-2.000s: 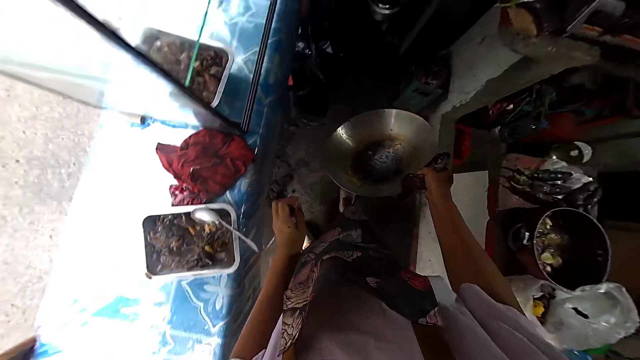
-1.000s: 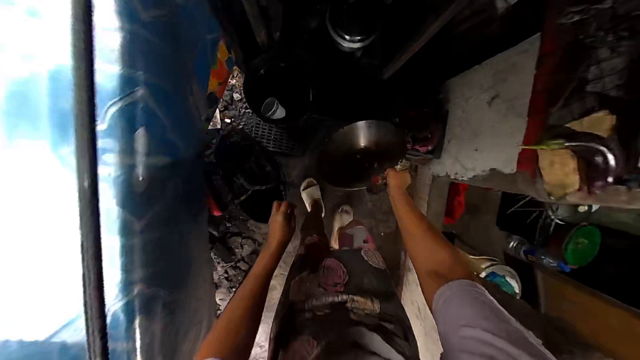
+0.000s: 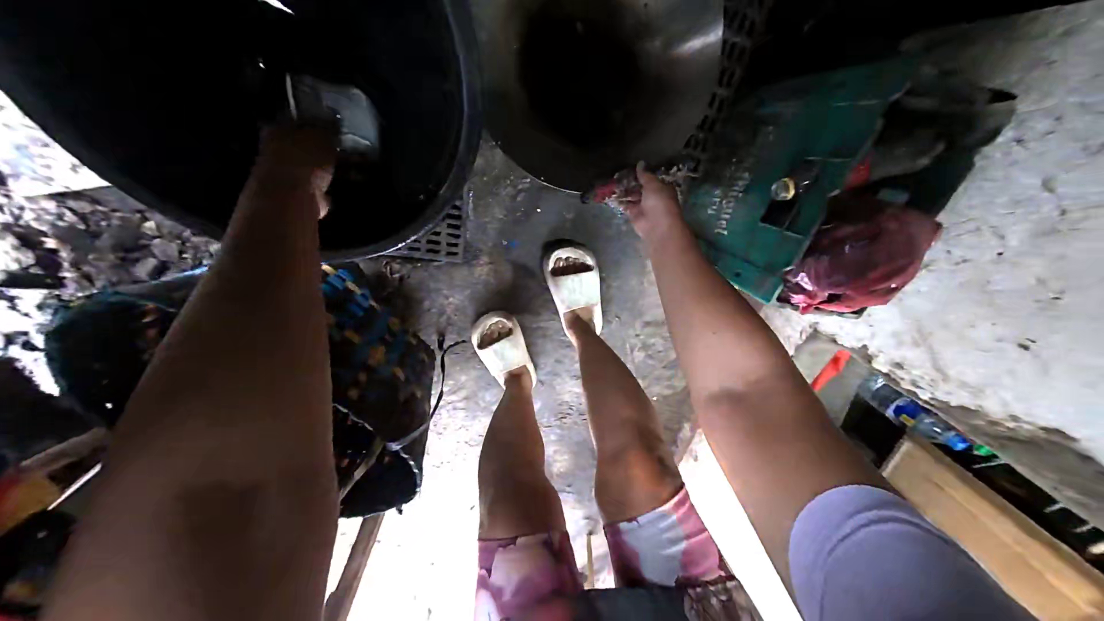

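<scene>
My right hand [image 3: 651,205] grips the cloth-wrapped handle [image 3: 614,190] of a metal wok [image 3: 681,95], which is low over the floor at the top centre, its inside dark in the middle. My left hand [image 3: 302,151] reaches into a large black tub [image 3: 466,95] at the upper left. Beside its fingers, inside the tub, is a pale scoop or cup [image 3: 352,116]; the hand is dark and blurred, so whether it holds this cannot be told.
A green plastic crate [image 3: 742,198] and a red plastic bag [image 3: 862,254] lie right of the wok. A woven basket or bag [image 3: 371,345] stands below the tub. My sandalled feet [image 3: 573,280] are on the wet floor. Plastic bottles [image 3: 918,414] lie at the right beside a wooden board [image 3: 992,526].
The view has moved down from the table to the floor. My left hand, apart from the tub a second ago, is now inside it. My right hand has kept hold of the wok, now beside the tub.
</scene>
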